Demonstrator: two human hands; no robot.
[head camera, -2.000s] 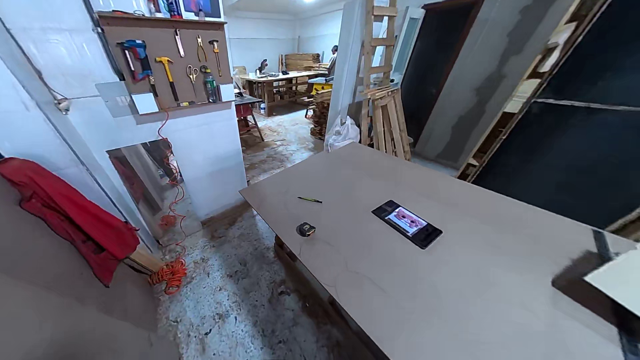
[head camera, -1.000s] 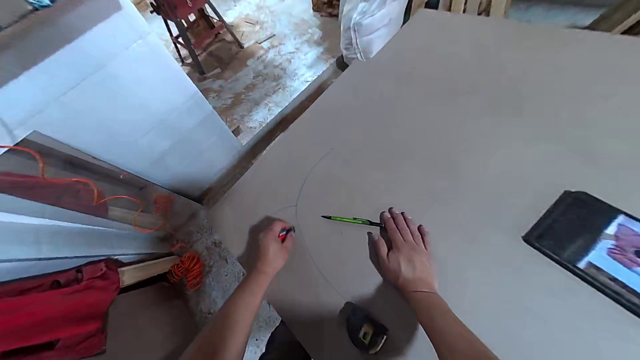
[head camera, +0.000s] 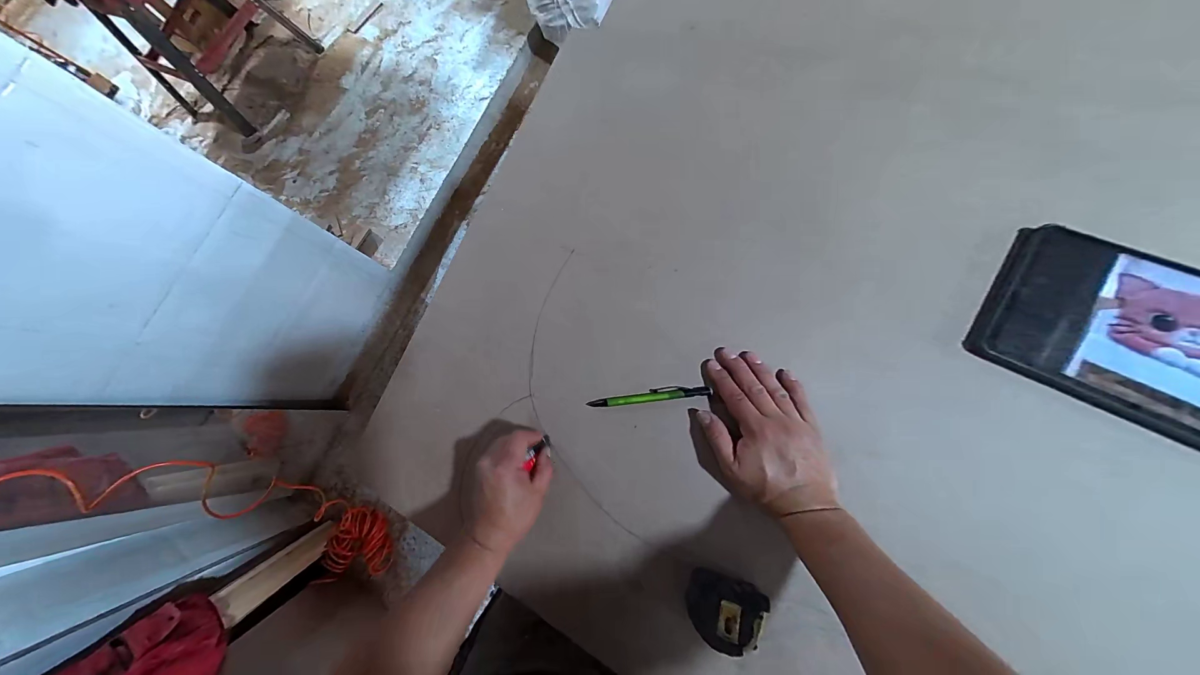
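My left hand is closed around a small red and black pencil or marker, its dark tip by a thin curved line drawn on the large brown board. My right hand lies flat on the board, palm down, fingers slightly spread. A green mechanical pencil lies between the hands, its black end touching or just beside the right hand's fingers. Below, between my forearms, sits a black tape measure. A short second line branches left from the curve above my left hand.
A phone or tablet in a black case lies at the right, showing a picture of a pink cat face. Past the board's left edge are a white panel, a coiled orange hose and red cloth. A white bag is at the top.
Two seconds ago no hands were in view; both were on the board one second ago. The left hand stays near the curved line with the red and black tool. The view has moved close over the board.
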